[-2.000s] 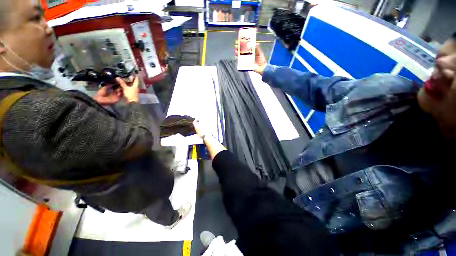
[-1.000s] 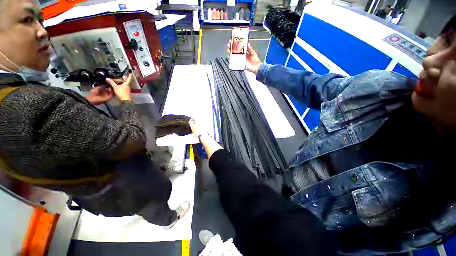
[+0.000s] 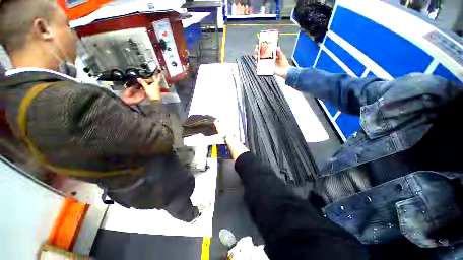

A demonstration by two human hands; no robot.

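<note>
My right hand (image 3: 224, 133), in a black sleeve, reaches to the near end of the white worktable (image 3: 210, 96). Its fingers are at the right end of a dark brown-black bundle of strap pieces (image 3: 199, 125). The hand is small and blurred, so whether it grips the bundle cannot be told. A stack of long black-grey belt strips (image 3: 271, 119) lies lengthwise on the table, right of my hand. My left hand is not in view.
At left, an operator's hands (image 3: 147, 90) hold something dark at the rollers of the dark red machine (image 3: 119, 51). At right, a person in a denim jacket (image 3: 406, 117) holds a lit smartphone (image 3: 267, 53) above the strips. A blue-and-white machine (image 3: 375, 45) stands behind.
The whole view has shifted, so things sit further right. The operator's head has turned towards the machine. My right hand stays at the bundle's end, and the phone is still held up.
</note>
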